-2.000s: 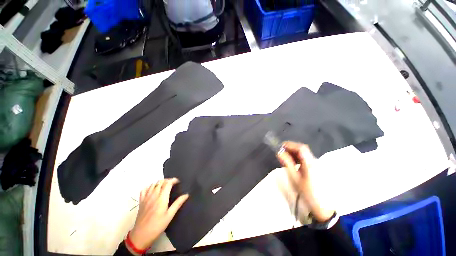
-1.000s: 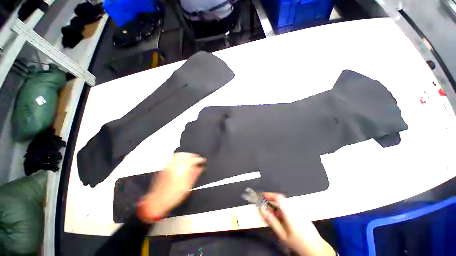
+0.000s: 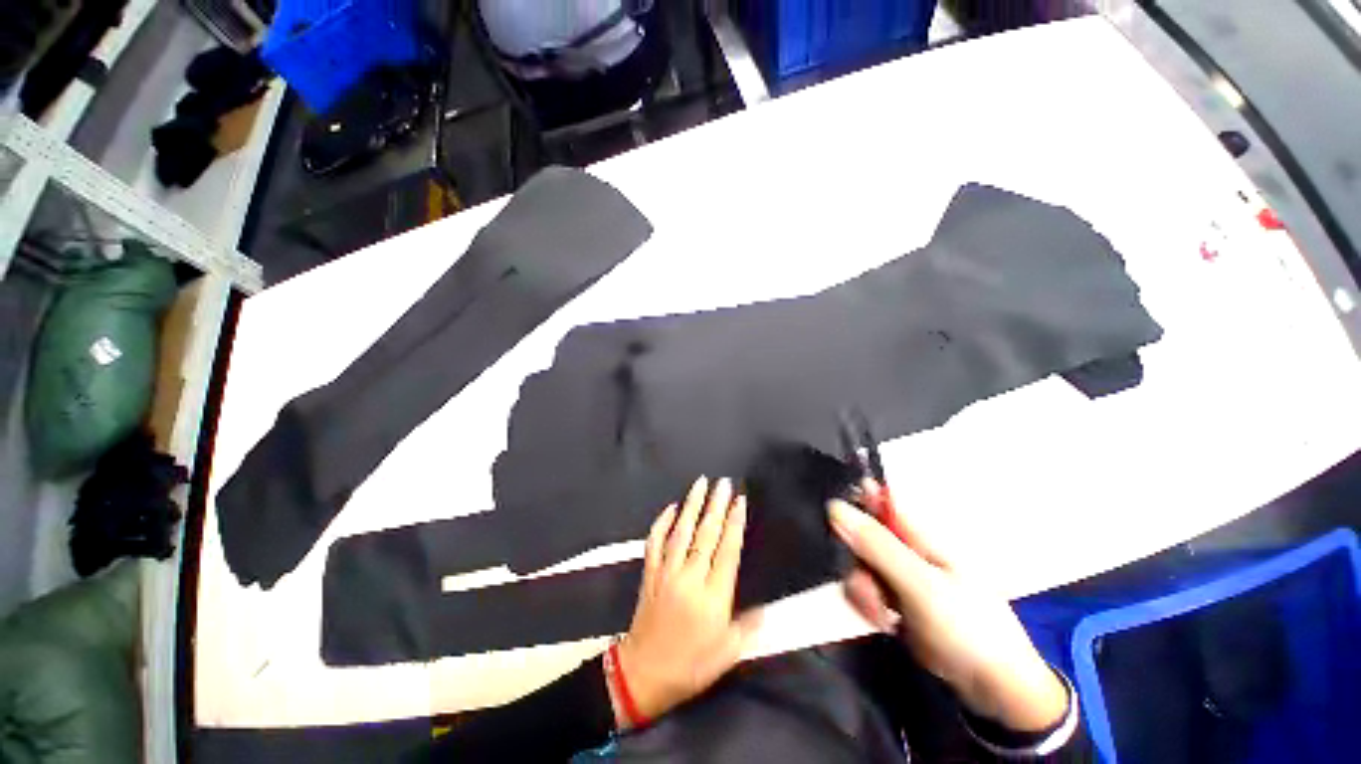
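Note:
A dark fabric panel (image 3: 388,605) lies along the near table edge, with a long straight slit showing white table. My left hand (image 3: 690,605) lies flat on it, fingers spread, right of the slit. My right hand (image 3: 933,605) holds small snips (image 3: 866,466) with a red handle, blades pointing away from me; whether the blades are apart is blurred. The panel's right end is bunched and dark beside my right hand. A pile of overlapping dark panels (image 3: 776,358) lies just behind.
More dark panels (image 3: 433,351) lie at the upper left of the white table (image 3: 776,164). A blue crate (image 3: 1097,634) stands at lower right. A seated person (image 3: 575,38) is beyond the table. Green sacks (image 3: 102,351) fill the left shelves.
The near panel has been laid lengthwise along the table edge. My left hand has moved right along it. My right hand, still with the snips, has moved to the panel's right end, now bunched.

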